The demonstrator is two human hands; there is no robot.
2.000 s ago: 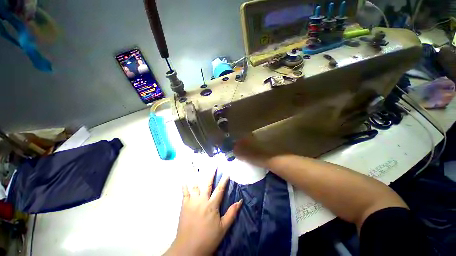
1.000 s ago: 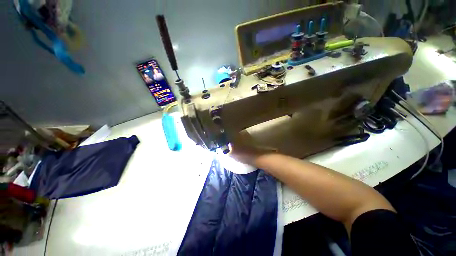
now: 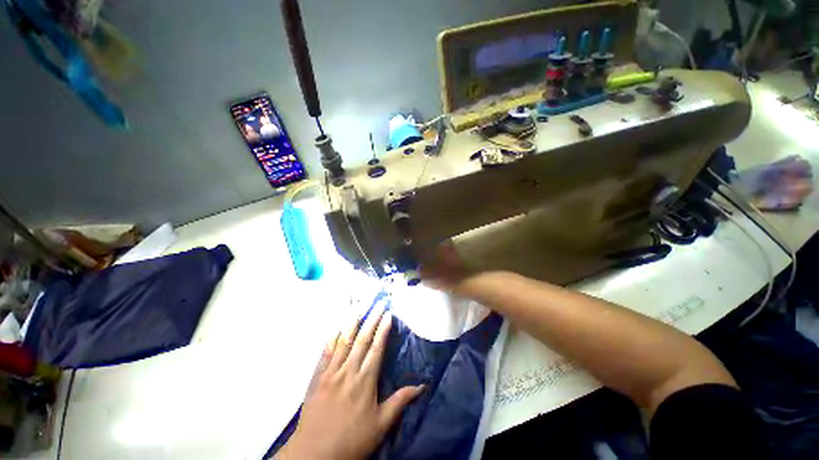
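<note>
A navy garment panel [image 3: 449,386] with a white edge runs up to the needle area of the beige sewing machine [image 3: 557,189]. White material [image 3: 435,314] shows at its top, near the needle. My left hand [image 3: 350,386] lies flat on the panel's left part, fingers pointing to the needle and thumb spread. My right hand [image 3: 442,269] is behind the needle end, under the machine head, dark and blurred; its fingers are hidden, so its hold cannot be told. The needle area is washed out by bright light.
A folded navy piece [image 3: 130,305] lies at the left of the white table [image 3: 215,395]. A lit smartphone [image 3: 268,142] leans on the wall. A bright blue strip [image 3: 301,243] is beside the needle end. Black cables [image 3: 687,220] lie behind the machine's right end.
My left hand, out of view a second ago, is back on the panel, as it was two seconds ago. More white material shows near the needle than a second ago. My right hand stays behind the needle.
</note>
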